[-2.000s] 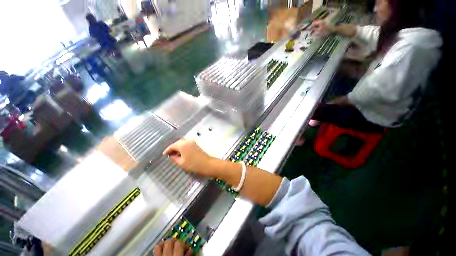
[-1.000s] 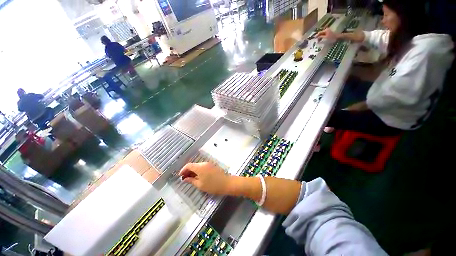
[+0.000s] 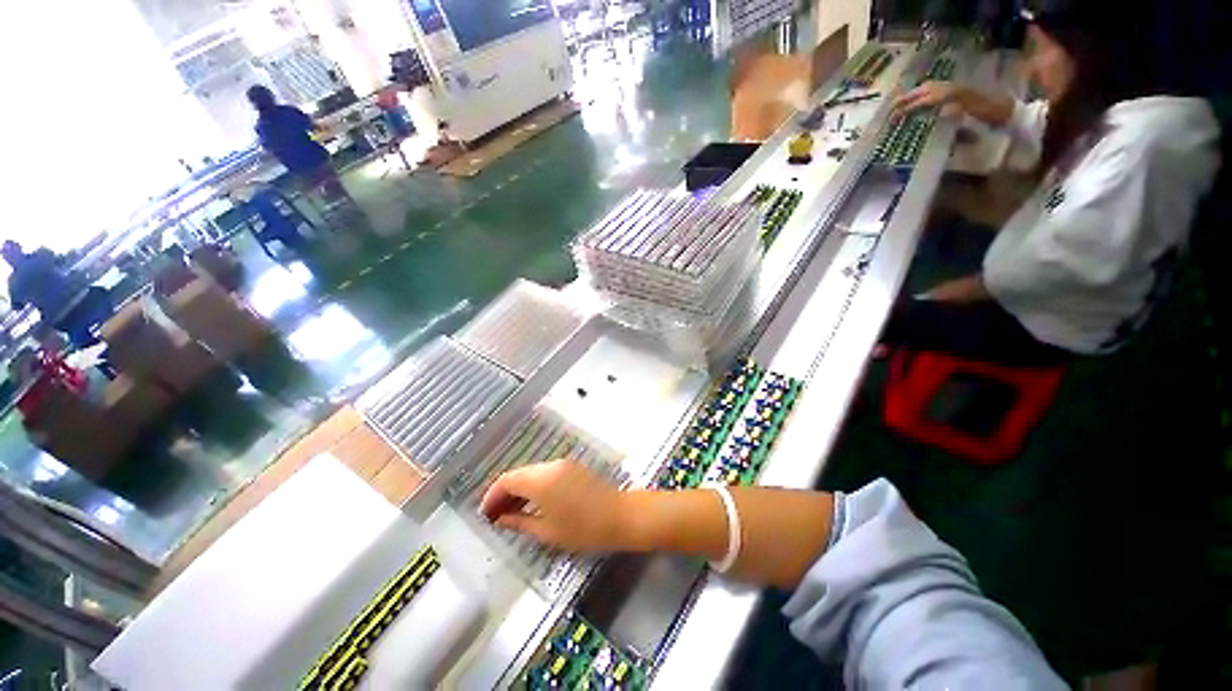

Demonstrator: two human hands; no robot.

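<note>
My right hand [image 3: 554, 506] is over a clear plastic component tray [image 3: 541, 439], with its fingers bent down at the tray's near left part. The fingertips are small and blurred, so I cannot tell if they hold a part. Two green circuit board panels lie in the rail: one [image 3: 730, 425] beyond my forearm and one [image 3: 584, 661] at the bottom edge, partly cut off. Rows of yellow-and-black blocks [image 3: 368, 621] lie on white foam [image 3: 277, 574] at the lower left. My left hand is out of the picture.
Stacked clear trays [image 3: 669, 257] stand beyond my hand. Two more trays [image 3: 439, 398] lie on the left. Two dark loose parts [image 3: 584, 393] lie on the white ledge. A person in a white top [image 3: 1101, 223] sits at the right, near a red stool [image 3: 970, 405].
My left hand, at the bottom board two seconds ago, is out of the picture. My right hand stays over the tray, its fingers a little lower on it. The view has shifted.
</note>
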